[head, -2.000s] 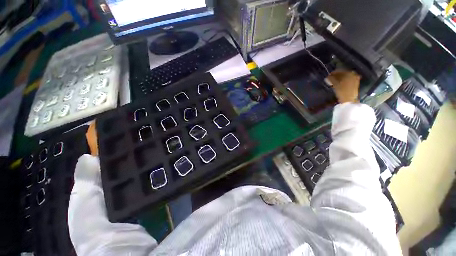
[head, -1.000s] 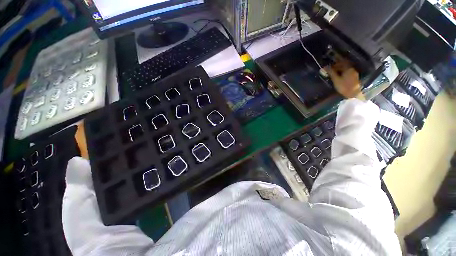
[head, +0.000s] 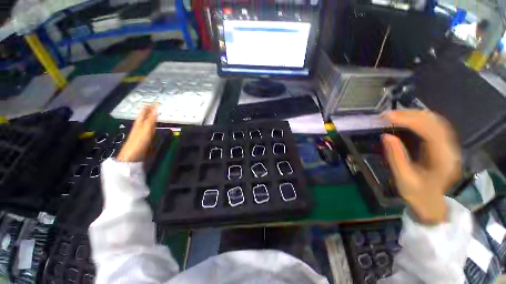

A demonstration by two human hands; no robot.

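Observation:
The black foam tray (head: 186, 172) lies in front of me with several smartwatch units (head: 259, 193) in its right-hand pockets; pockets at its left are empty. My left hand (head: 140, 136) is raised at the tray's left, fingers together and pointing up, with nothing visible in it. My right hand (head: 426, 158) is blurred above the open test box (head: 366, 173), thumb and fingers apart, and I see nothing between them. The hand hides part of the box's inside.
A monitor (head: 266, 47) and keyboard (head: 277, 108) stand behind the tray. A white plastic tray (head: 172, 91) is at back left. Another foam tray with units (head: 83, 183) lies left, and a further one (head: 372, 252) low at right. The box's lid (head: 463, 97) stands open.
My view has lifted and turned. My left hand has come off the foam tray's left edge. My right hand has risen out of the test box and opened.

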